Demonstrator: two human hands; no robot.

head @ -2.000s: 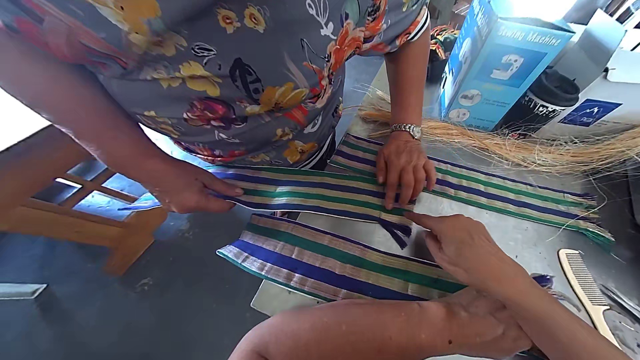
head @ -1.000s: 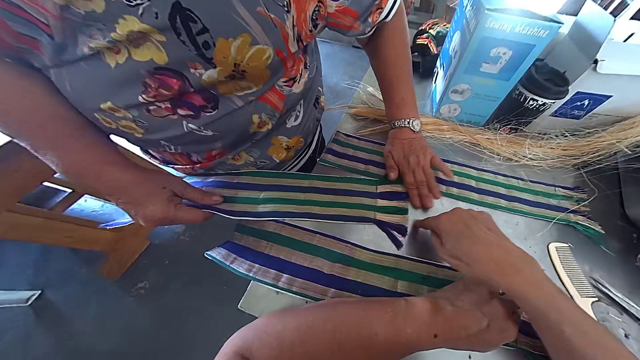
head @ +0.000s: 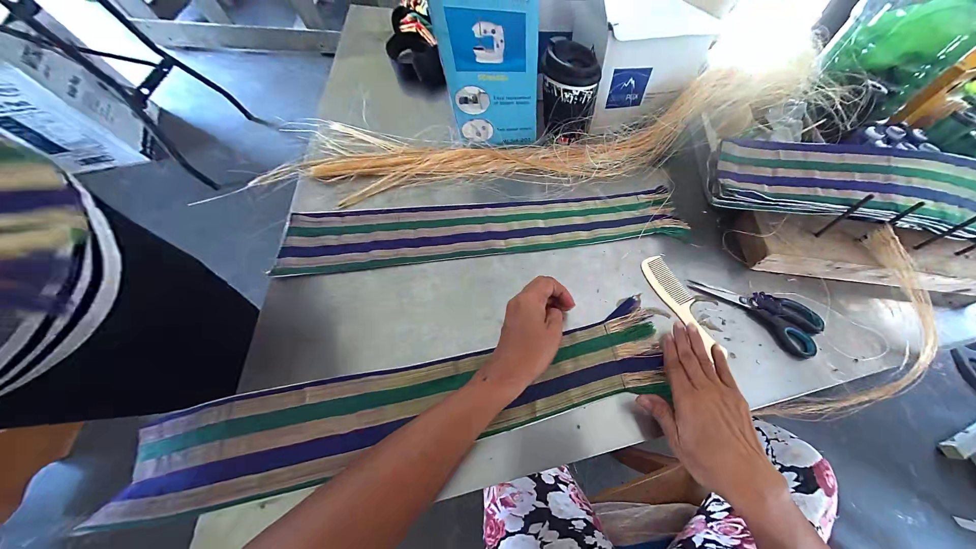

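Note:
A striped woven strip (head: 320, 427) in blue, green and tan lies slantwise along the near side of the metal table, its fringed end at the right. My left hand (head: 534, 328) rests over the strip near that end, fingers curled, with nothing seen in it; its palm side is hidden. Flat and with fingers together, my right hand (head: 705, 404) presses on the ends of the fringe, its fingertips at the handle of a cream comb (head: 671, 286). Scissors (head: 778, 313) with dark handles lie right of the comb. Farther back is a second striped strip (head: 473, 232), laid flat with its fringe to the right.
A bundle of raw fibre (head: 488, 162) crosses the table (head: 366, 320) before a blue sewing machine box (head: 496, 69), a black lidded cup (head: 570, 84) and a white box (head: 640, 69). Folded striped strips (head: 846, 179) sit at the right by a wooden block with metal spikes (head: 846, 252).
The other person's hands and the strip they held have left the near table; a dark-clothed part shows at the left. My right hand has moved onto the fringe. The view has shifted strongly.

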